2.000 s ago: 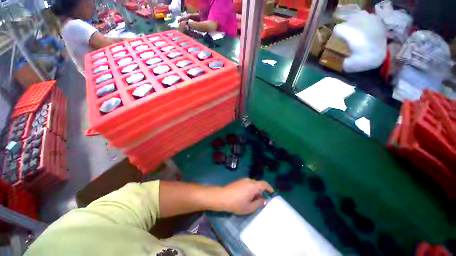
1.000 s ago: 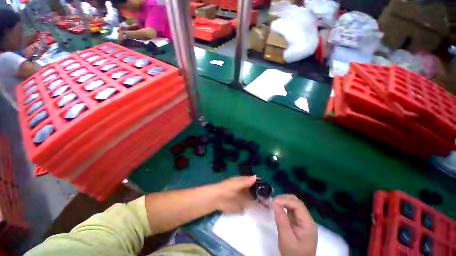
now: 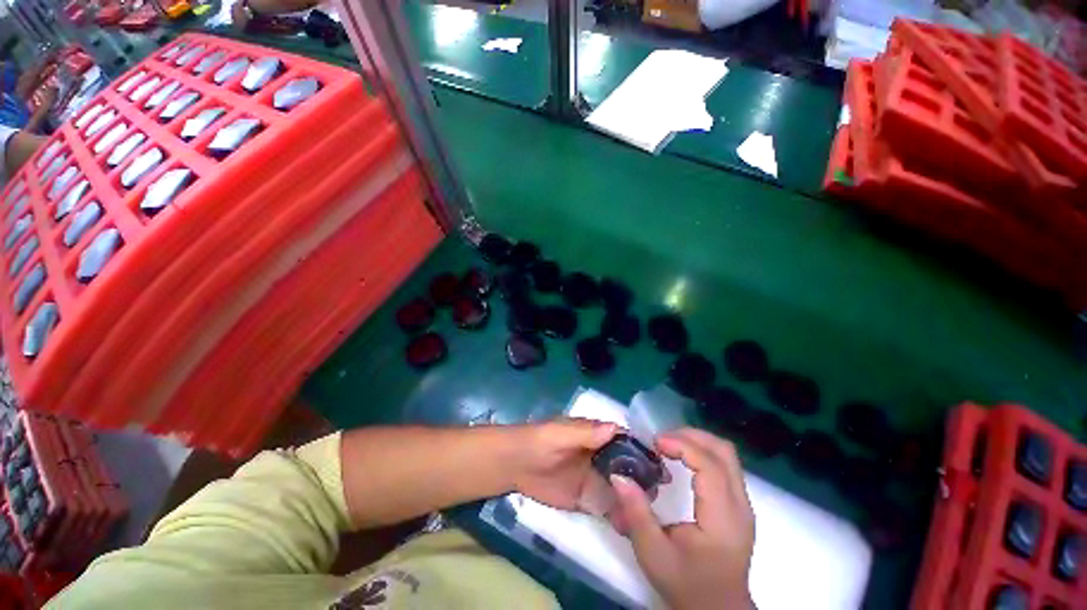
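A black rounded device unit is held between my two hands above a white sheet. My left hand grips its left side. My right hand has its thumb on the unit's face and its fingers at the right edge. A clear film piece shows just behind the unit; whether it is attached cannot be told. Many loose black units lie on the green bench beyond my hands.
A tall red-orange tray stack with grey units stands at left. A parts tray with dark units is at right. A crooked tray pile, torn white paper and a metal upright are farther back. A person's arm shows at the upper left.
The view has shifted down and closer to the bench. My right hand, not visible in the oldest frame, has its thumb on the unit now. My left hand still holds the unit.
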